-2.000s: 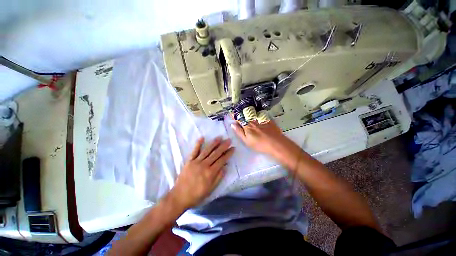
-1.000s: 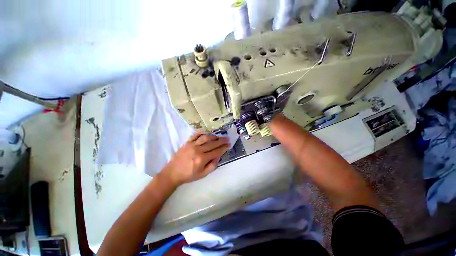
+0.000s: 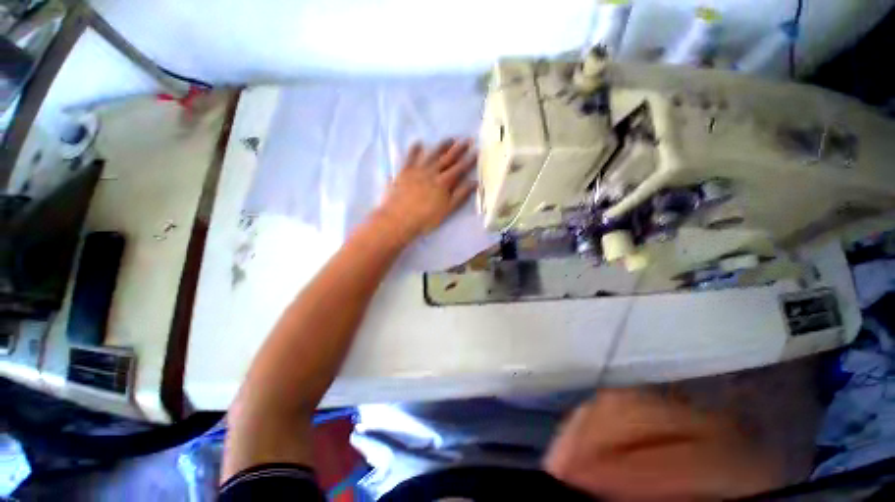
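A light grey fabric piece [image 3: 334, 147] lies spread on the white table left of the sewing machine head [image 3: 746, 147]. My left hand [image 3: 432, 186] lies flat on its right part, fingers spread, beside the left end of the head. The presser foot and needle area [image 3: 508, 250] is uncovered, with no cloth under it. My right hand [image 3: 658, 446] is a blur at the bottom edge, near the lap, right of centre; its fingers and any hold cannot be made out.
White thread cones [image 3: 697, 39] stand behind the head. Grey cloth [image 3: 402, 446] lies on the lap, beside a blue-edged crate with something red. Another machine table [image 3: 137, 216] stands at left. A bluish grey cloth heap [image 3: 864, 392] is at the right edge.
The view has shifted left. The cloth has come away from the presser foot. My left hand has moved back onto the spread cloth; my right hand has dropped from the needle area toward the lap.
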